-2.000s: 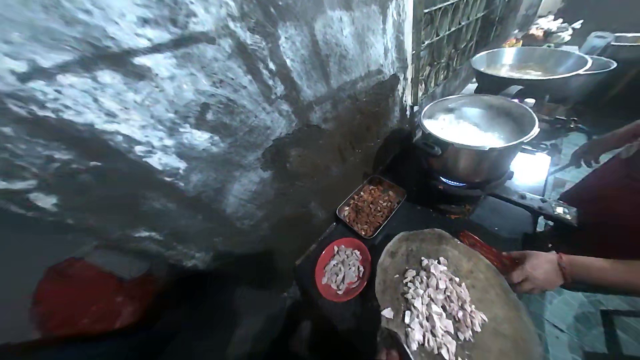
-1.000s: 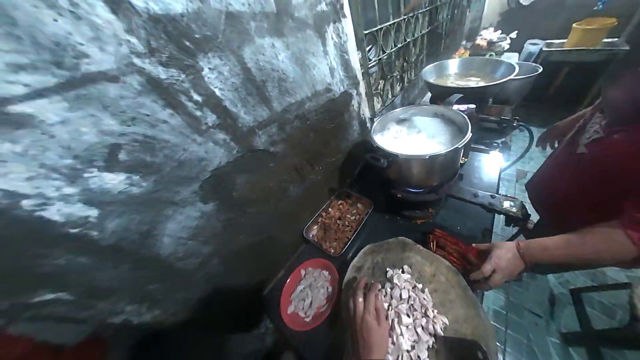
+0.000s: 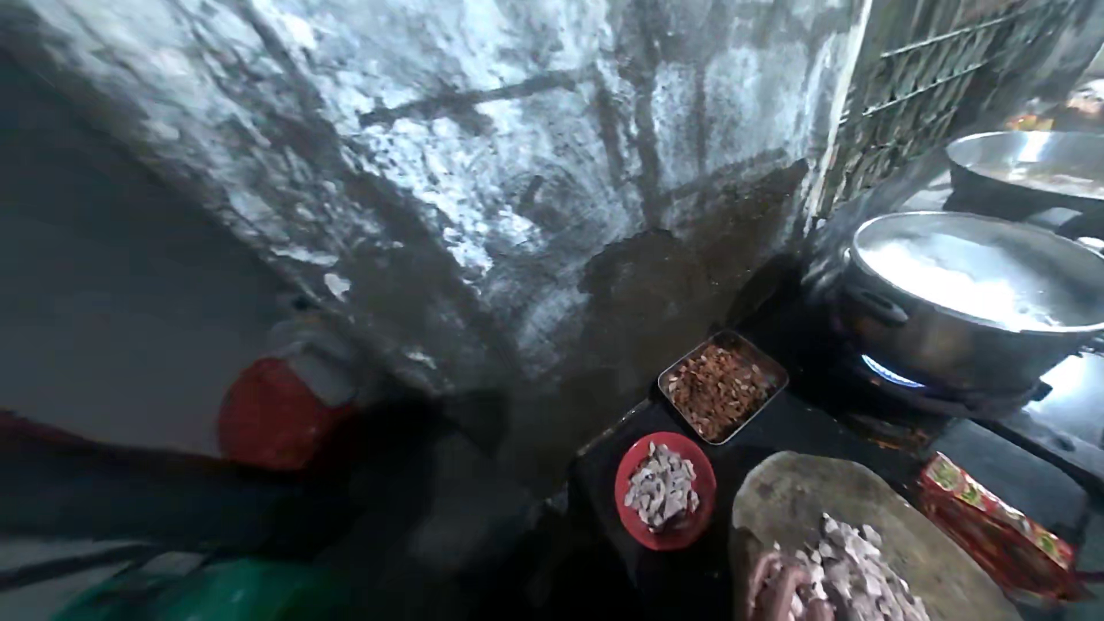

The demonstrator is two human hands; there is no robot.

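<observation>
At the bottom edge, my left hand (image 3: 780,586) rests against the left side of a pile of chopped pale meat (image 3: 858,573) on a round wooden chopping board (image 3: 824,483). Its fingers touch the pieces; whether they grip any is unclear. My right hand is out of view. Left of the board, a red plate (image 3: 707,483) holds more pale pieces. Behind the plate, a rectangular metal tray (image 3: 780,379) holds reddish-brown chopped pieces. A red plastic packet (image 3: 992,526) lies right of the board.
A steaming metal pot (image 3: 940,345) stands over a lit blue burner flame (image 3: 890,371). Behind it is a wide metal pan (image 3: 992,185). A stained wall (image 3: 552,172) runs along the far side, with a metal grille (image 3: 931,86) to the right. A red object (image 3: 276,414) is at left.
The view has swung left. The other person's hand, which held the red packet in both earlier frames, is out of sight. The dark blade seen beside the meat one second ago is not visible now.
</observation>
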